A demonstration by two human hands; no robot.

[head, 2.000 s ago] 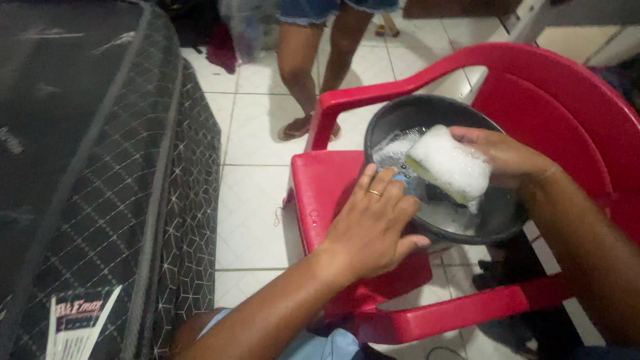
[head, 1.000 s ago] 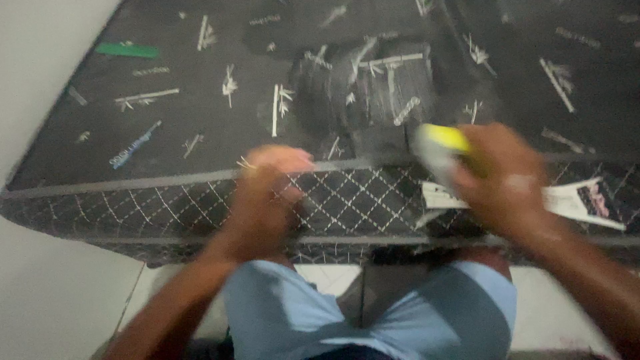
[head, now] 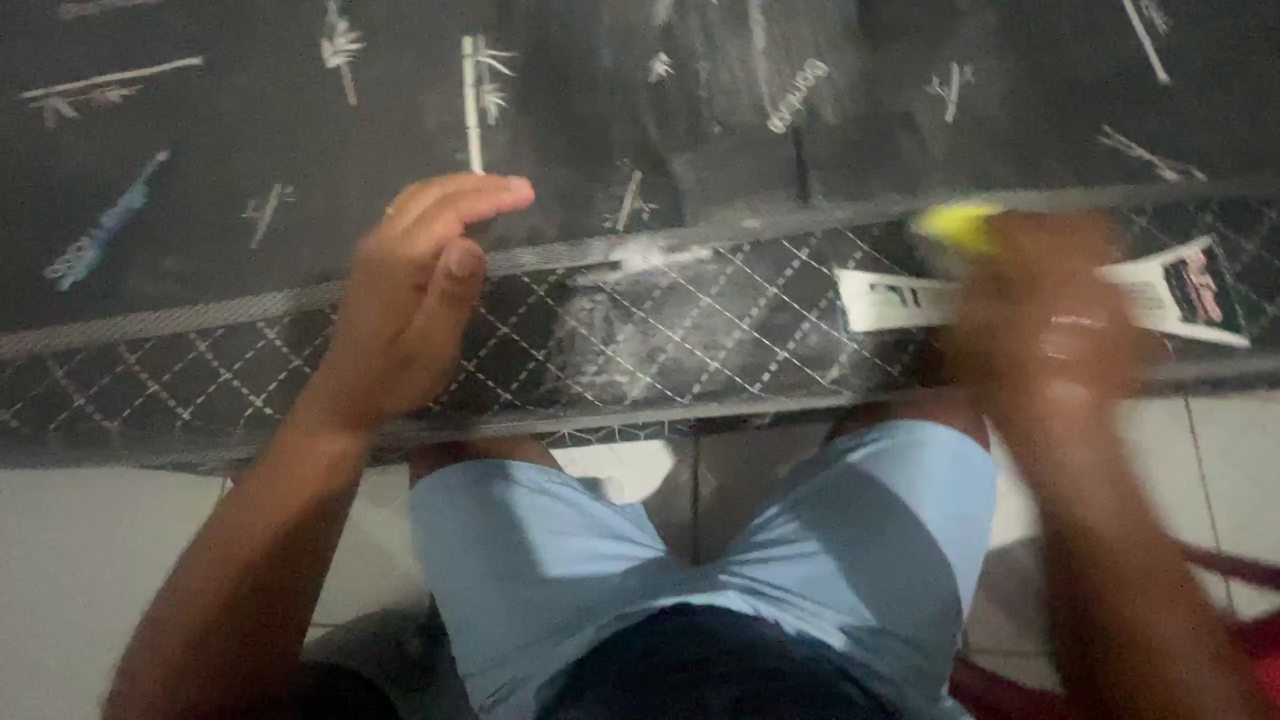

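A dark mattress with a printed top and a quilted side band lies across the view. Whitish wet suds mark its edge and the band below. My right hand, blurred, grips a yellow sponge at the right, over the side band and a white label that bears writing. My left hand is at the mattress edge left of the suds, fingers bent and thumb apart, holding nothing. Whether it touches the fabric I cannot tell.
My legs in light blue shorts are close against the mattress side. White floor tiles show below it. Part of a red plastic chair stands at the lower right.
Two seconds ago the foamy sponge was over a dark basin on the red chair; now it is at the mattress. Since one second ago, whitish suds have appeared on the side band. The view has turned.
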